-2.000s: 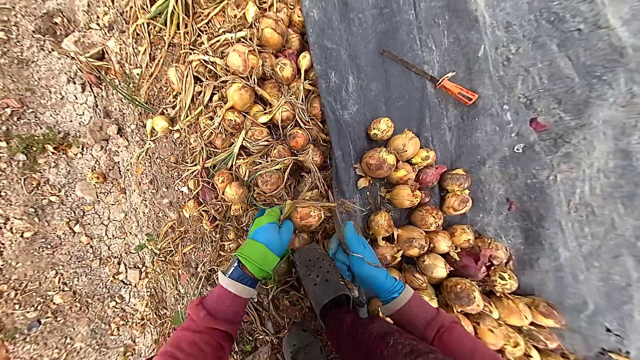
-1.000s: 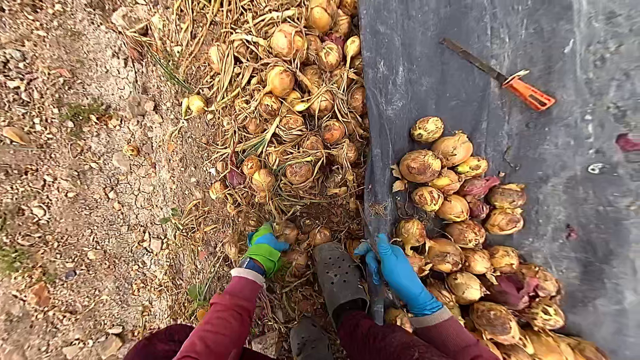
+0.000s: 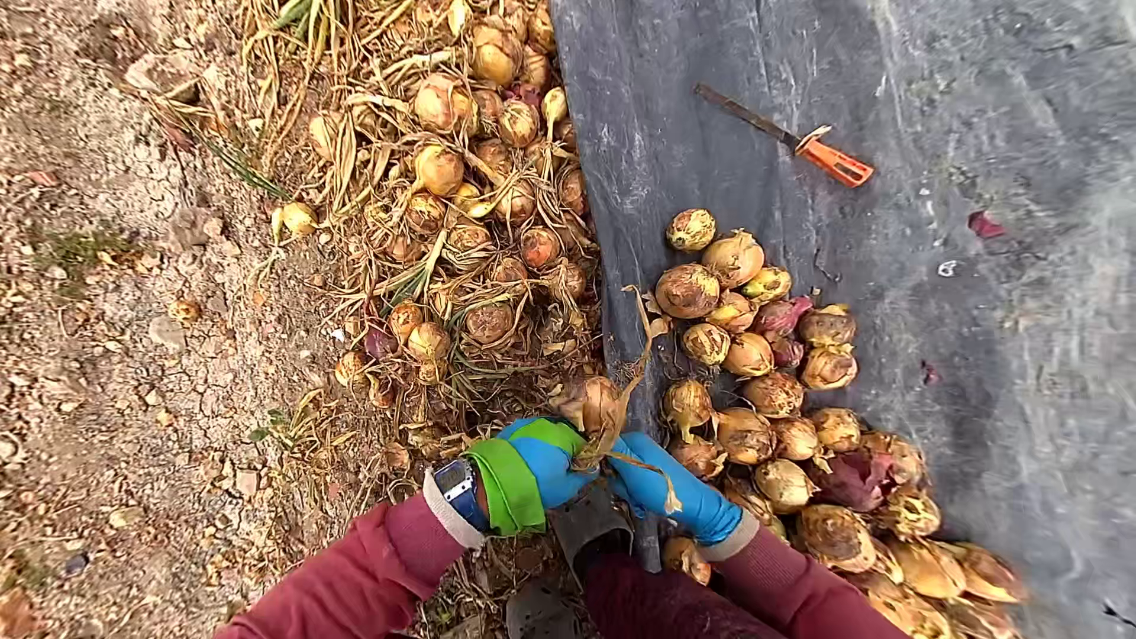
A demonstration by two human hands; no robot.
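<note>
My left hand, in a blue glove with a green band, grips an onion by its lower side, above my shoe. Dry leaves trail up and right from the onion. My right hand, in a blue glove, is closed near those dry leaves, close beside my left hand; whether it holds a tool is hidden. An orange-handled knife lies on the dark plastic sheet well above my right hand. Trimmed onions are heaped on the sheet beside my right hand.
Onions with dry tops lie in a long pile left of the sheet's edge. Cracked, stony soil stretches at far left. My shoe stands between the pile and the sheet. Red onion skin lies on the sheet.
One second ago my left hand was down at the onions on the ground; now it has an onion raised beside my right hand. My hands have come together.
</note>
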